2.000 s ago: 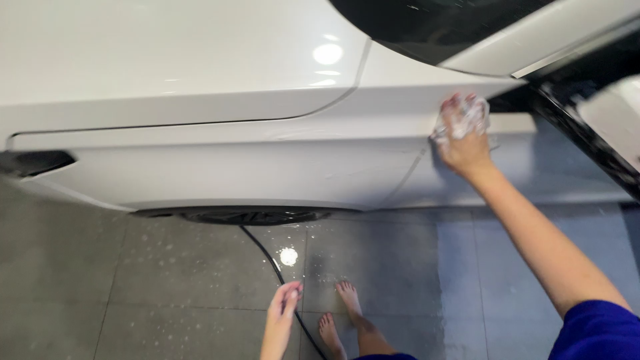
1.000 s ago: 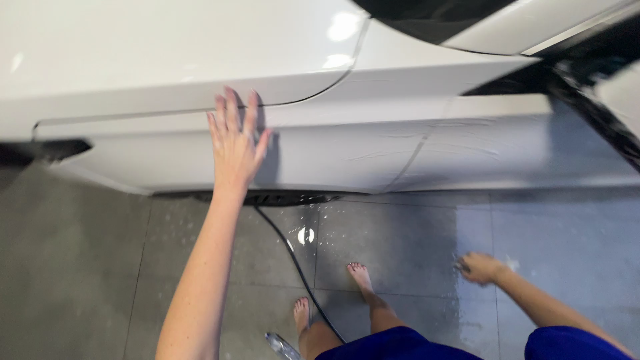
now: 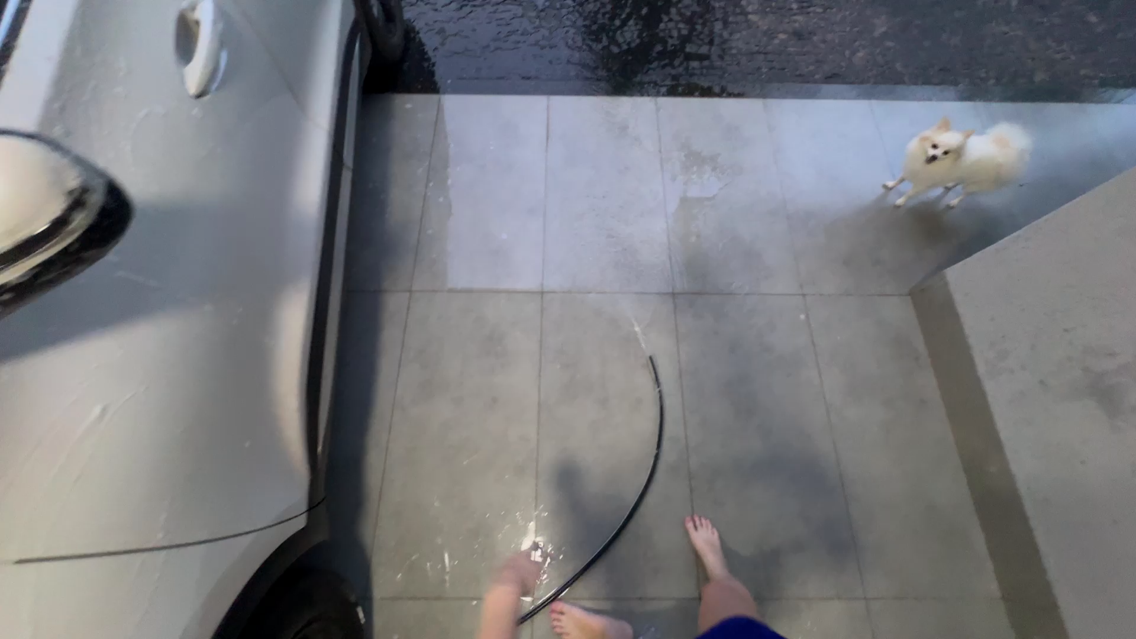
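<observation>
My left hand (image 3: 522,572), blurred, is low over the wet floor, left of my bare feet. Its fingers are too unclear to show whether they hold anything. Close to its right side runs a black hose (image 3: 657,444), curving up across the tiles, with a thin stream of water coming from its far end. A white car (image 3: 177,373) fills the left side, with streaks of wetness or suds on its panels and its door handle (image 3: 202,49) at the top. My right hand is out of view.
A small white dog (image 3: 963,164) stands at the upper right, facing me. Wet, dark paving (image 3: 754,44) lies beyond the tiles. A grey wall or raised block (image 3: 1056,355) borders the right side. The car's side mirror (image 3: 44,217) juts in at the left.
The view has swung far to the right, along the car's side. My left hand, spread on the car panel a second ago, is now away from it. My right hand has left the view.
</observation>
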